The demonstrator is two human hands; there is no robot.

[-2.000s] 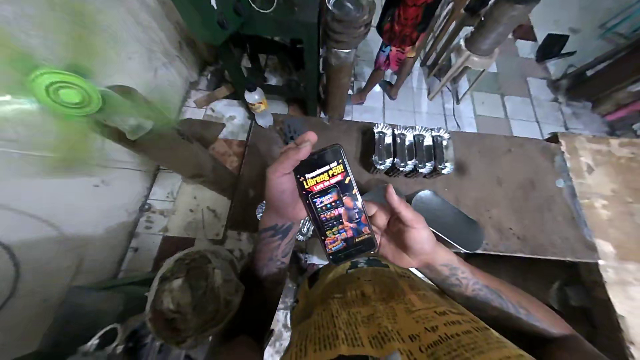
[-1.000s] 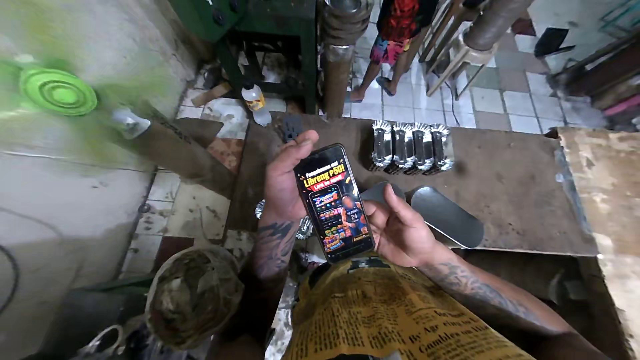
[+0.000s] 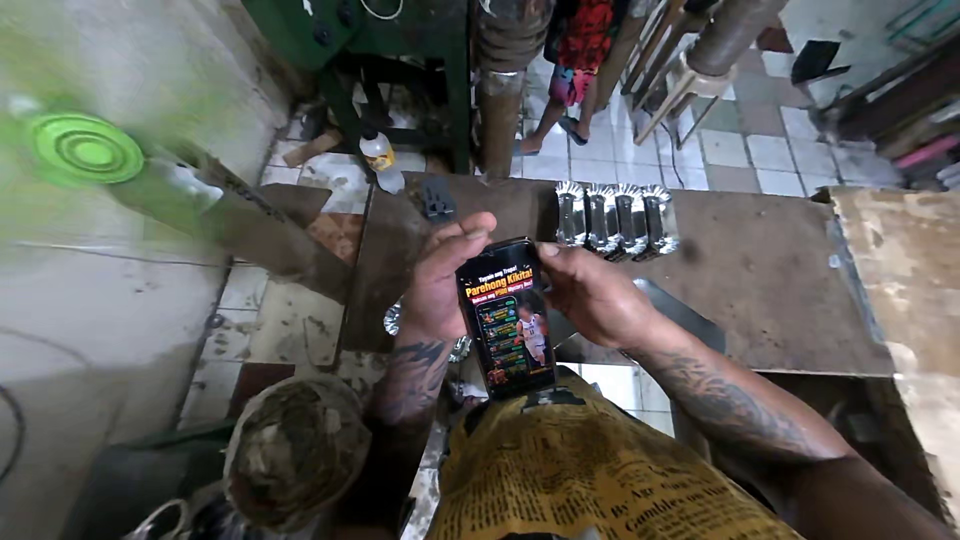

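Note:
A black smartphone (image 3: 508, 319) with a lit screen showing pictures and writing lies between my hands, above my lap. My left hand (image 3: 444, 281) grips its left side, with the thumb near the top edge. My right hand (image 3: 596, 296) is at the upper right edge, its thumb on the phone's top corner; some of its fingers are hidden behind the phone. Beyond the hands, several foil-wrapped pieces with crimped silver ends (image 3: 616, 219) stand side by side on the brown table (image 3: 780, 277). A grey metal plate (image 3: 686, 319) lies partly behind my right wrist.
A plastic bottle (image 3: 381, 159) stands past the table's far left corner, near a dark flat part (image 3: 437, 199). A person's legs (image 3: 559, 112) show beyond the table. At lower left is an open sack (image 3: 296, 454). A plastic stool (image 3: 686, 94) holds a cylinder at upper right.
My right hand has moved up along the phone's side, and its thumb now touches the top corner. The picture on the screen has changed. The person's legs beyond the table have shifted slightly.

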